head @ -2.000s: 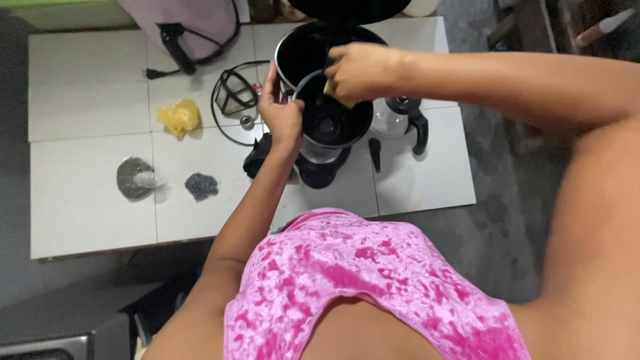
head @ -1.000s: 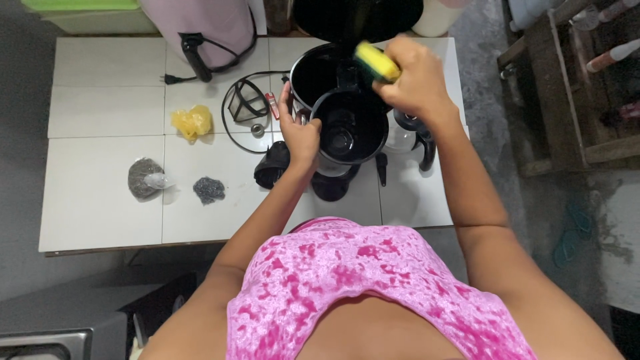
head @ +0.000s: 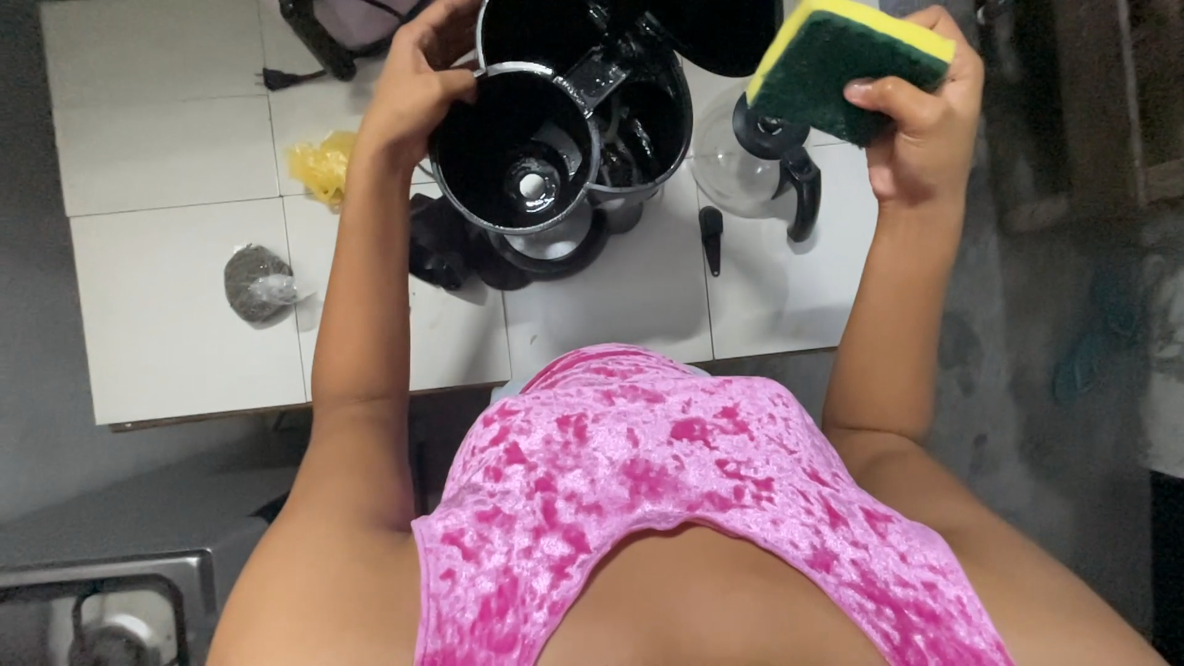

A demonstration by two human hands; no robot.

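Observation:
My left hand (head: 421, 88) grips the rim of the round black filter-basket holder (head: 513, 162) of a coffee maker, which is swung out toward my body. Beside it the machine's inner well (head: 638, 134) shows, dark and shiny. In my right hand (head: 925, 111) is a yellow sponge with a green scouring side (head: 846, 69), held up at the right above the glass carafe (head: 731, 157) with its black lid and handle. A small black scoop (head: 710, 239) lies on the white tiles between the machine's base and the carafe.
On the white tiled tabletop (head: 176, 305) at the left lie a yellow plastic bag (head: 324, 168) and a clear bag with dark contents (head: 259, 285). A black plug (head: 277, 79) rests near the back. A gas stove (head: 111, 610) stands at the lower left.
The sponge was inside the basket holder two seconds back and above the machine one second back; my right hand has carried it off to the right. The holder now sits farther left, beside the well.

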